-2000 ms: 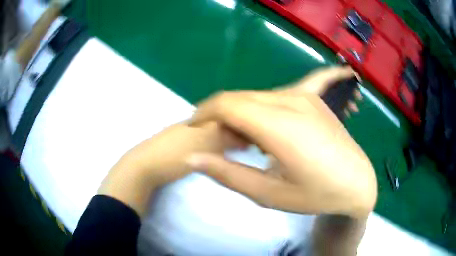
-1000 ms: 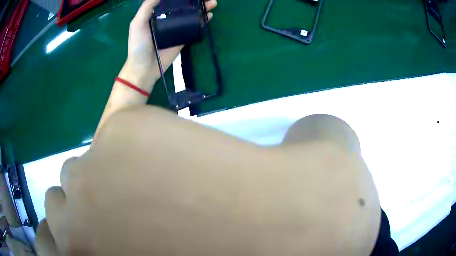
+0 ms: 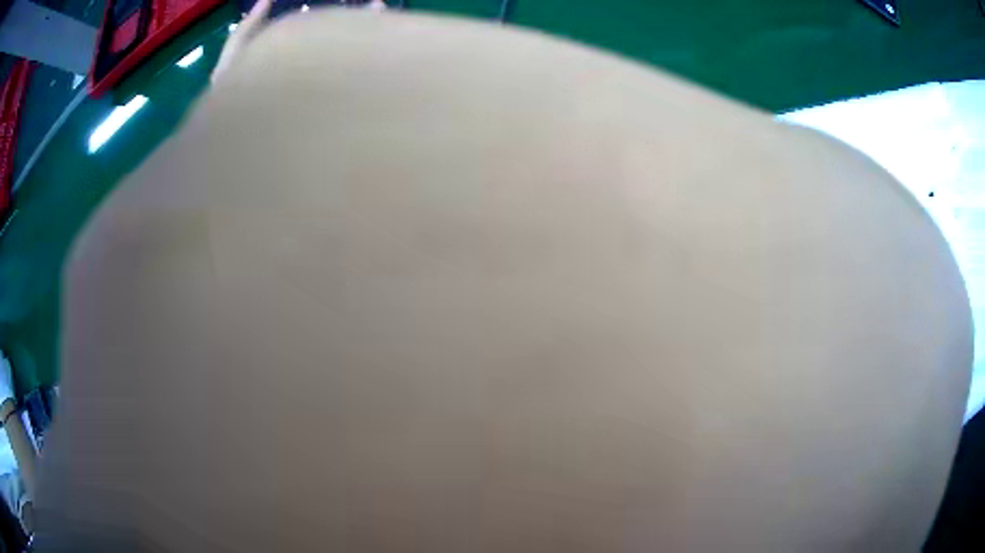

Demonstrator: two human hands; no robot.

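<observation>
My right hand [image 3: 518, 292] is very close to the camera, blurred, and covers most of the view. Its fingers cannot be made out. Only a thin part of my left hand [image 3: 242, 41] shows at the top left, behind my right hand. Dark phone middle frames [image 3: 297, 5] show as a sliver between its thumb and fingertips at the top edge. The rest of them is hidden or cut off. The corner of another black phone middle frame [image 3: 884, 10] lies on the green bench at the top right.
A red sorting tray [image 3: 106, 67] stands at the top left on the green bench [image 3: 691, 38]. Another red edge [image 3: 11, 119] shows at far left. The white work sheet [image 3: 918, 146] shows at right with a small dark speck. Another person's arm [image 3: 15, 437] is at lower left.
My right hand has come closer to the camera and now hides most of the bench and sheet. My left hand and its frames have shifted up, mostly out of sight. The loose frames also sit higher.
</observation>
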